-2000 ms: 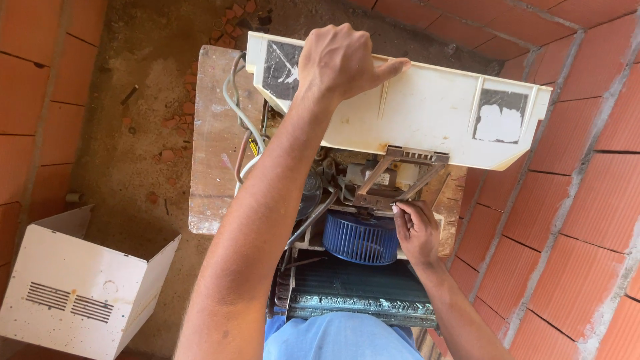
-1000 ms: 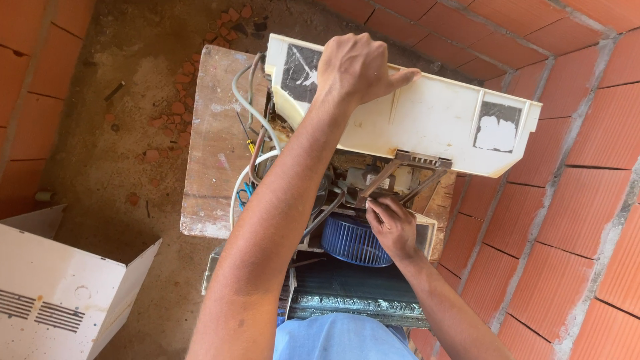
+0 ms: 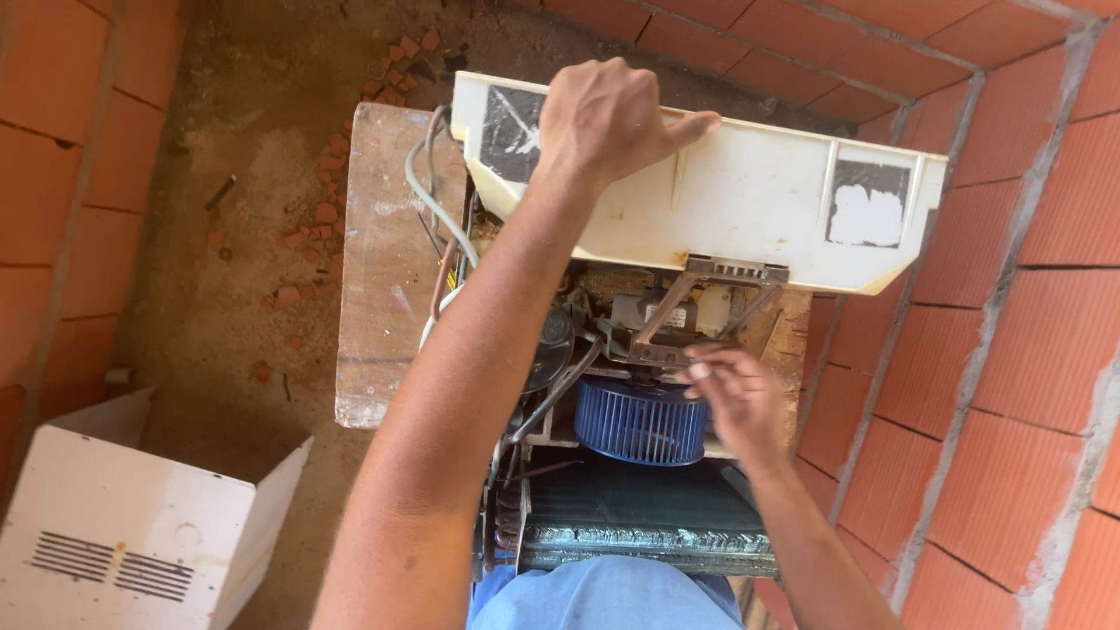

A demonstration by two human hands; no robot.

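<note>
My left hand (image 3: 605, 122) grips the top edge of a white plastic housing panel (image 3: 735, 206), thumb stretched along the rim. Below the panel, my right hand (image 3: 735, 389) is at the right end of a brown metal bracket (image 3: 665, 353), fingers bent and slightly blurred; whether they pinch anything small cannot be told. A blue blower wheel (image 3: 641, 422) lies just left of that hand. A small motor (image 3: 665, 312) bearing a label sits behind the bracket. Nearest my body is a finned coil (image 3: 630, 516) with copper bends at its left end.
The opened air conditioner rests on a worn wooden board (image 3: 385, 262). Grey and white cables (image 3: 429, 188) loop at its left. A white metal cover with vent slots (image 3: 131, 516) stands on the floor at lower left, near broken brick pieces (image 3: 326, 213). A brick wall (image 3: 989, 350) rises close on the right.
My left hand stays on the panel's top edge. My right hand stays near the bracket's right end, its fingers looser than one second ago.
</note>
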